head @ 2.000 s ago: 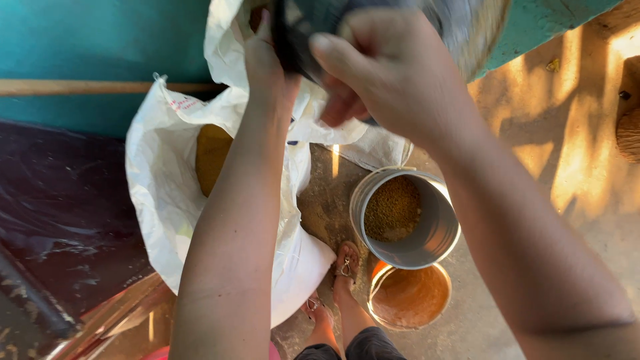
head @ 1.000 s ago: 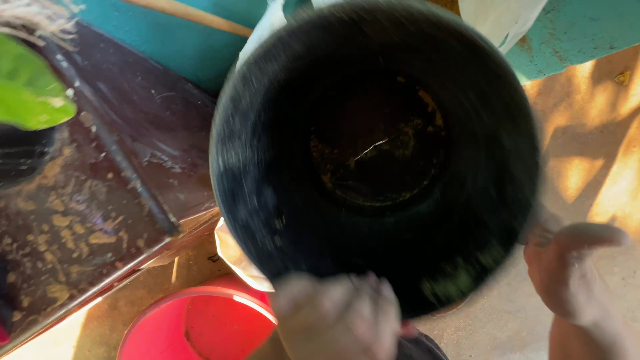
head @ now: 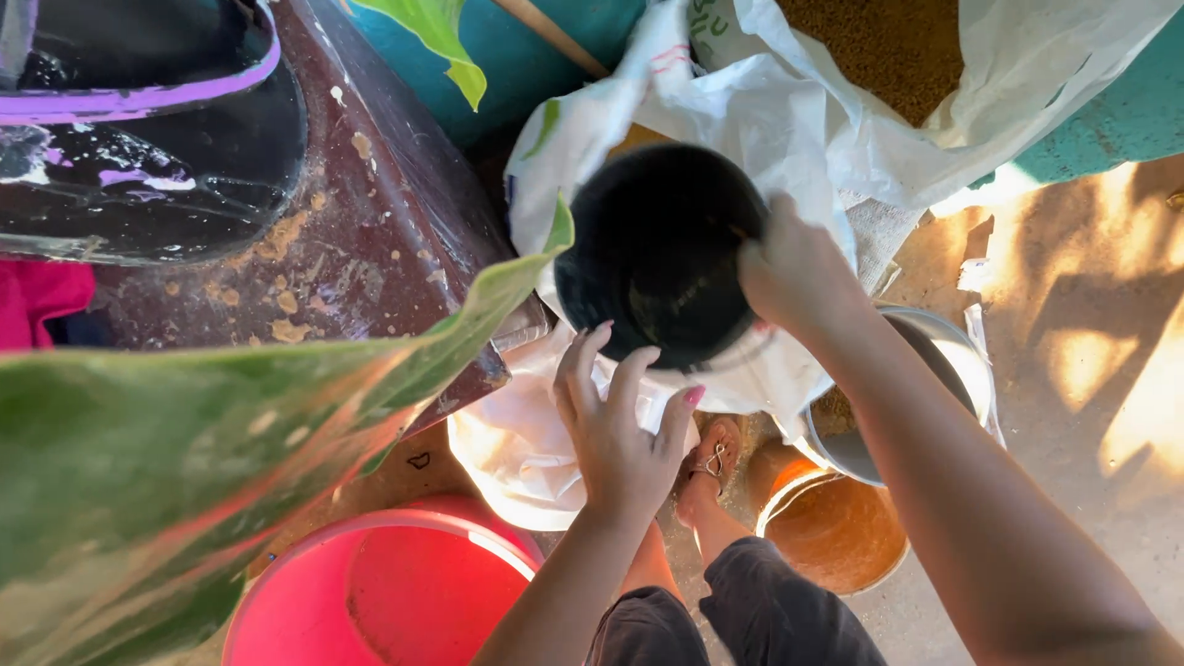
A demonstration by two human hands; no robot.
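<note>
A black bucket (head: 661, 254), its dark inside facing me, is over the mouth of a white woven sack (head: 768, 120). My right hand (head: 800, 268) grips the bucket's rim on the right side, blurred by motion. At the bucket's lower left edge is my left hand (head: 624, 425), its fingers spread and the fingertips at the rim; whether they press on it I cannot tell. A little yellowish material shows in the sack behind the bucket. Another open white sack (head: 999, 92) at the top right holds brown granular material (head: 883, 46).
Below right stand a grey metal bucket (head: 953, 347) with grain inside and an orange-brown container (head: 837, 532). A red tub (head: 416, 583) is at the lower left. Large green leaves (head: 185, 481) hang across the left, before a dark stained table (head: 351, 231) with a black container (head: 139, 157).
The black bucket, close to my face one second ago, is now lower, over the sack. My left hand has spread its fingers at the rim. The view has shifted, bringing the leaves and table further in.
</note>
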